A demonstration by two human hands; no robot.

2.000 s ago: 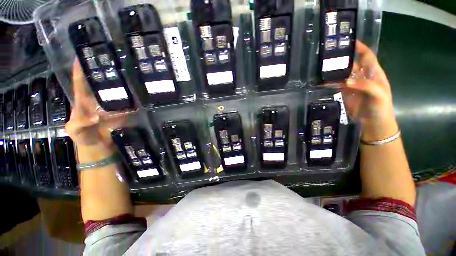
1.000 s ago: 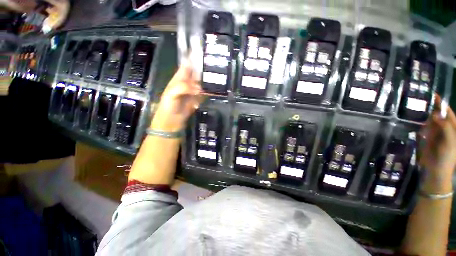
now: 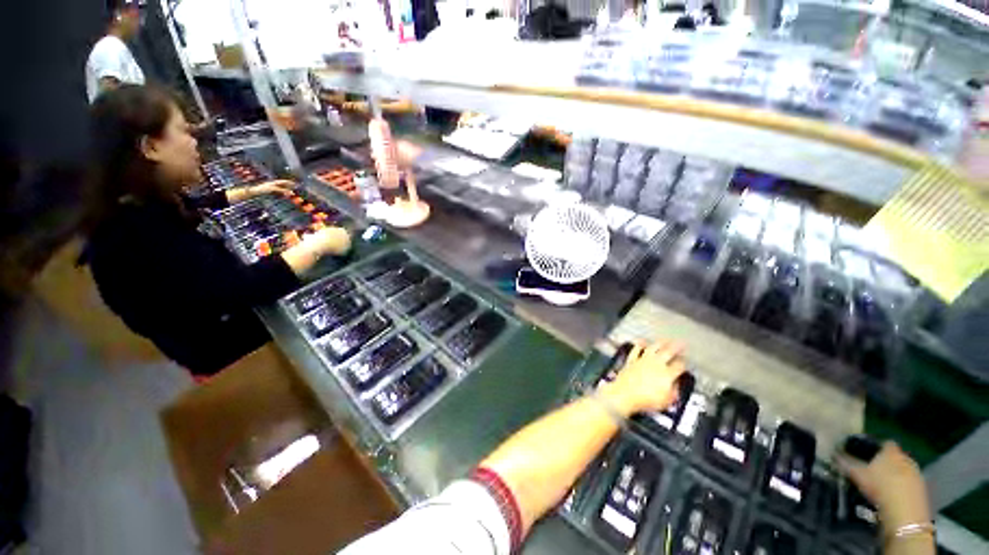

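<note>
A clear blister tray point(image 3: 664, 455) of black phones, backs up with white labels, lies on the green bench at the lower right. My left hand point(image 3: 647, 379) is over its far left pockets, fingers on or around a phone; its exact hold is hidden. My right hand point(image 3: 884, 477) is at the tray's right end, with its fingers around the top of a black phone point(image 3: 862, 447). The phones between my hands, such as this one point(image 3: 734, 423), sit in their pockets.
Another phone tray point(image 3: 434, 349) lies to the left on the green bench point(image 3: 521, 379). A person in black point(image 3: 174, 260) works beyond it. A white desk fan point(image 3: 566, 241) and a smartphone point(image 3: 553, 285) stand behind. A tray-filled shelf and yellow dot sheet point(image 3: 938, 228) are at the right.
The phone tray has gone from raised in both hands to lying on the bench. My hands have moved from its side edges onto its far row. The view has swung up and left.
</note>
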